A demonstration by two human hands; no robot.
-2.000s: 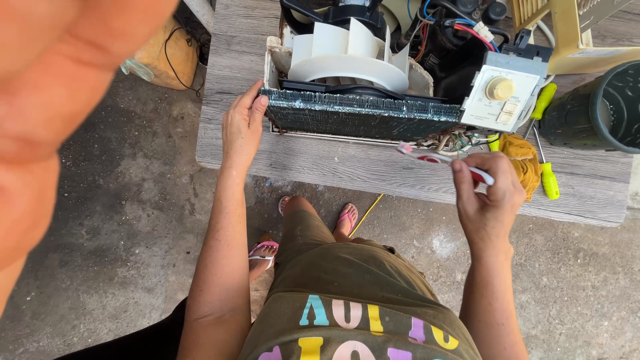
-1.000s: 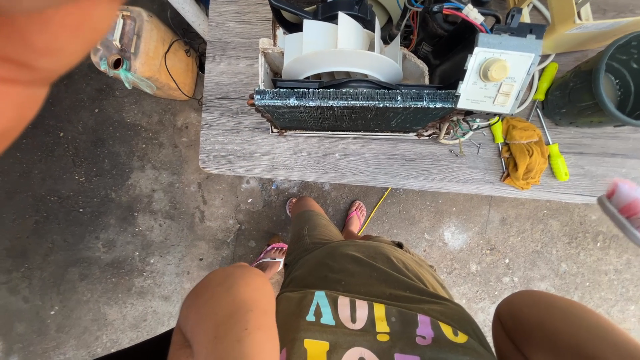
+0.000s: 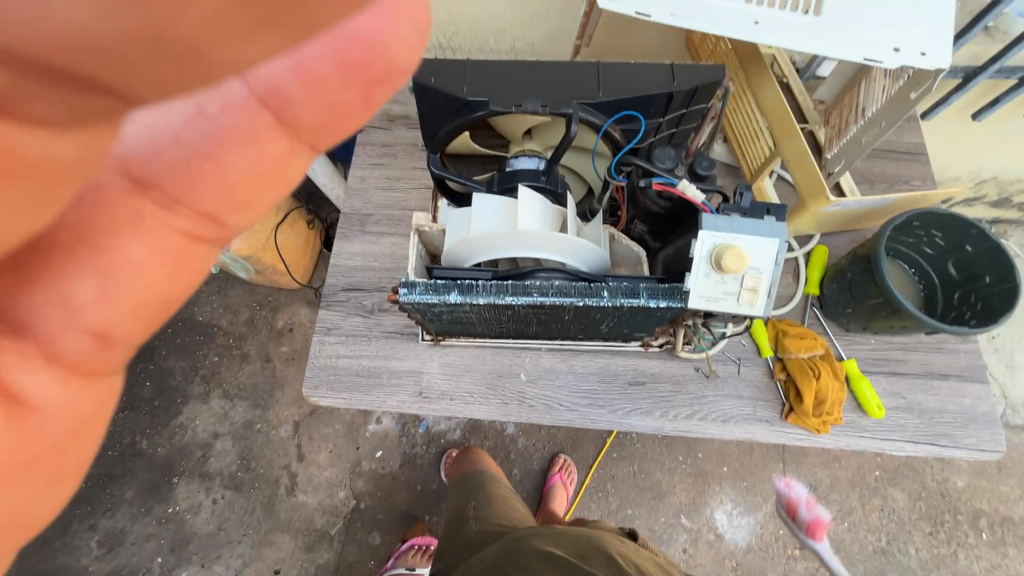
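Observation:
Neither my left hand nor my right hand can be made out as mine. A toothbrush (image 3: 804, 516) with pink-and-white bristles, blurred, enters at the lower right; its handle runs off the bottom edge, and whatever holds it is hidden. On the wooden table (image 3: 480, 388) stands an opened air conditioner, with a finned coil (image 3: 544, 312) along its front. Behind the coil are a white blower wheel (image 3: 524, 236) and a cream fan (image 3: 520, 140). A control panel (image 3: 732, 268) with a knob sits at its right.
A large blurred hand (image 3: 160, 192), close to the camera, covers the left side. Yellow-handled screwdrivers (image 3: 864, 388), a mustard cloth (image 3: 808, 376), loose screws (image 3: 736, 364) and a dark bucket (image 3: 904, 272) lie or stand at the right. Behind is a cream plastic housing (image 3: 800, 176).
Two seconds ago my left hand was on the coil's left end and my right hand held the toothbrush near its right end. Both have left those places. The view takes in more of the table's far side.

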